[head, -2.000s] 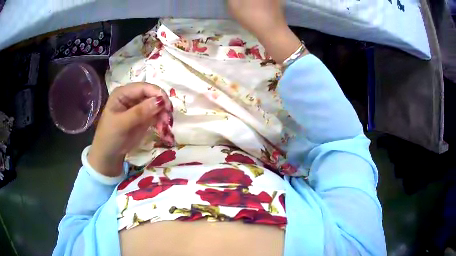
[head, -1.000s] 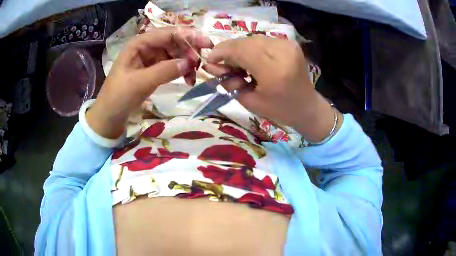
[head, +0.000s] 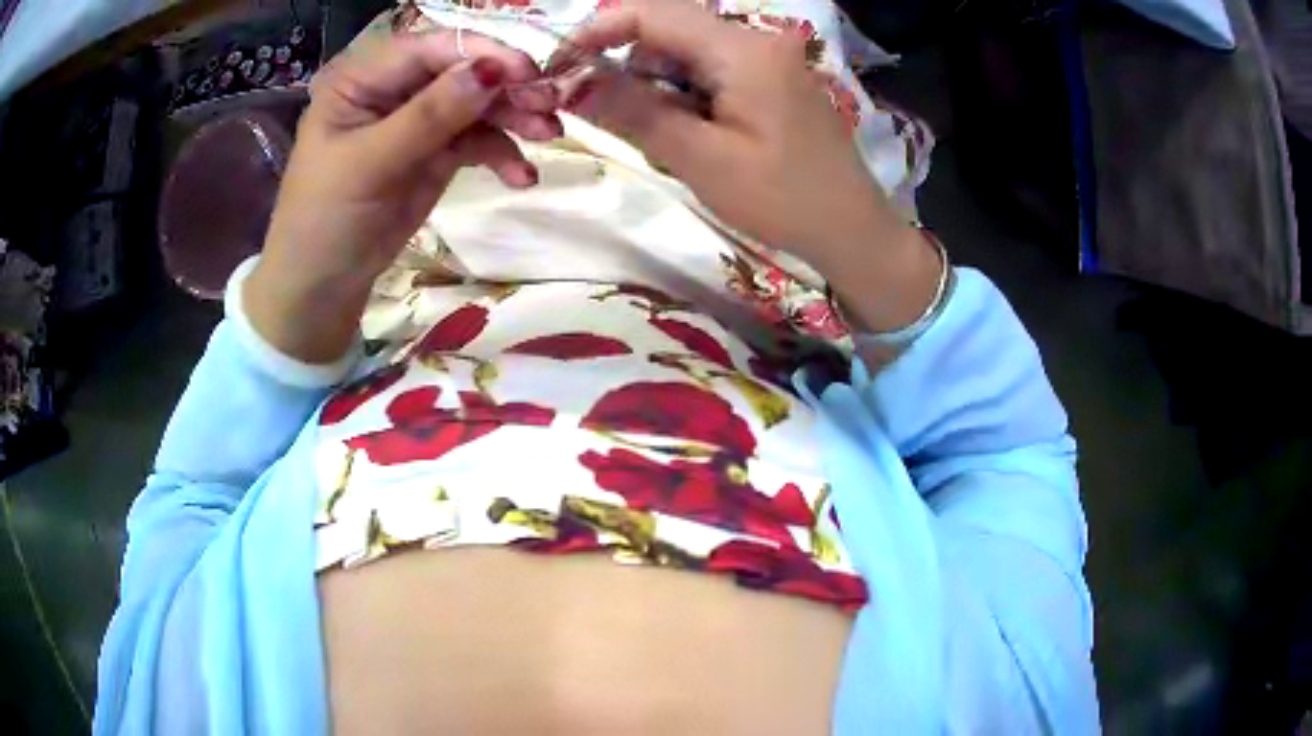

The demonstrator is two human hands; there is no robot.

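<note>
The floral garment piece (head: 561,216), thin cream-white cloth with small red-pink flowers, lies bunched on the lap under both hands. A fine pale thread (head: 497,17) loops above my left fingertips near the top edge. My left hand (head: 417,158) has thumb and fingers pinched at the thread's end, its fingertips close to the right ones. My right hand (head: 748,151) is curled, its thumb and index finger meeting the left fingertips. A small dark and silvery part of the scissors (head: 673,84) shows among the right fingers; the blades are hidden. No needle can be made out.
A round translucent pinkish tub (head: 223,201) stands at left, below a dark item with small round prints (head: 252,65). A grey-brown sheet (head: 1187,158) hangs at right. White cloth edges show at the top corners. Dark green floor lies below.
My right hand came down from the top to my left hand, with open scissors a second ago. Now both hands are higher in view, and the scissor blades no longer show.
</note>
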